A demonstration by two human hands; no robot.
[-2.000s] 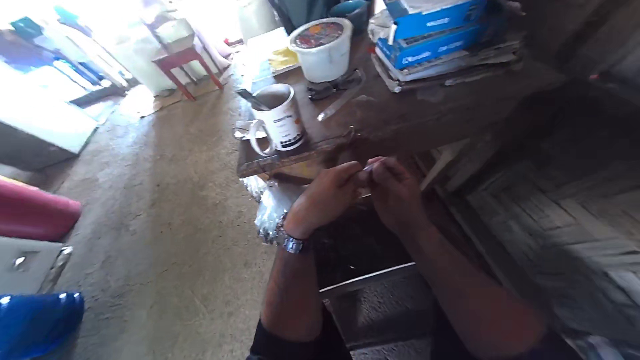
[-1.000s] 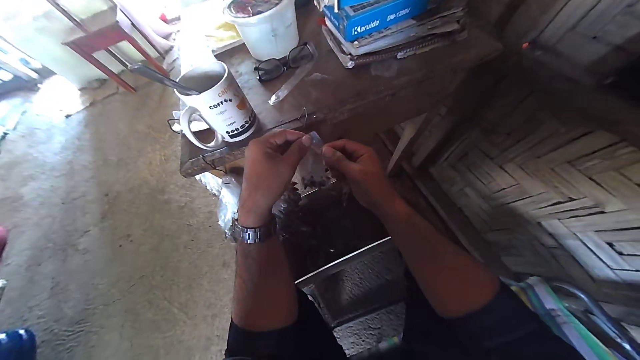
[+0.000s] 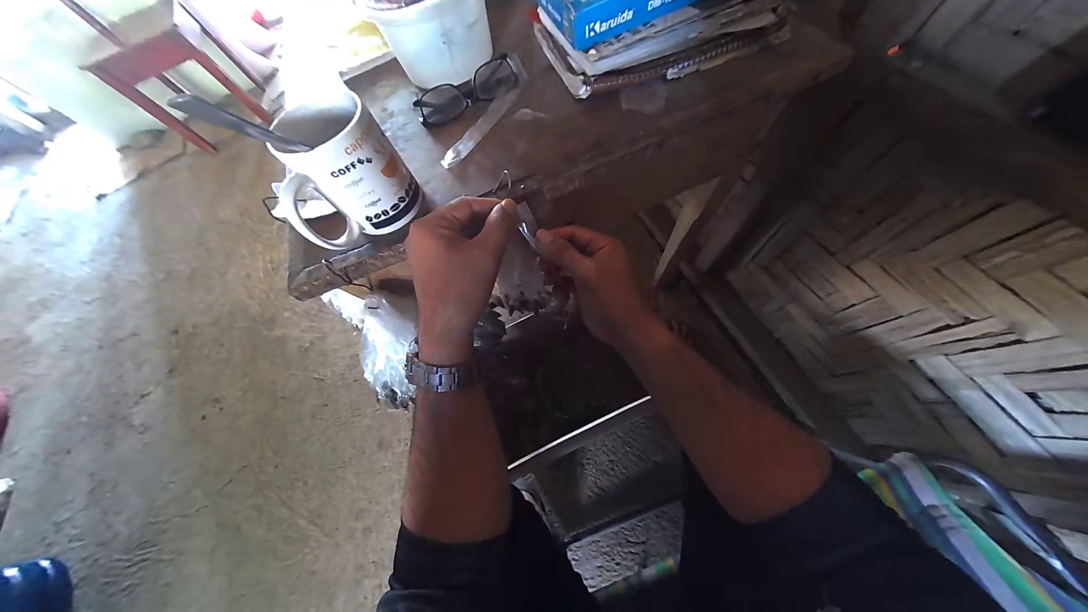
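My left hand (image 3: 459,268), with a metal-band wristwatch (image 3: 439,374) on its wrist, pinches one side of the top of a small clear plastic bag (image 3: 520,272). My right hand (image 3: 595,276) pinches the other side. Small dark pieces show at the bag's bottom. Both hands are just in front of the wooden table's edge (image 3: 578,174), where a bent wire (image 3: 505,183) sticks up. Below the edge, left of my wrist, hang clear plastic bags (image 3: 387,348) with dark contents. Beneath my hands is a dark container or tray, its contents unclear.
A coffee mug (image 3: 353,174) holding a metal utensil stands at the table's left corner. Behind are eyeglasses (image 3: 467,92), a plastic strip (image 3: 484,123), a white bucket (image 3: 438,38) and notebooks (image 3: 680,55) under a blue box (image 3: 595,19). A woven wall (image 3: 943,323) stands at right, a red chair (image 3: 153,59) upper left.
The view has shifted closer to the table's corner. The plastic bag between my hands, hardly visible two seconds ago, now shows plainly. Both hands stay together at the table's edge.
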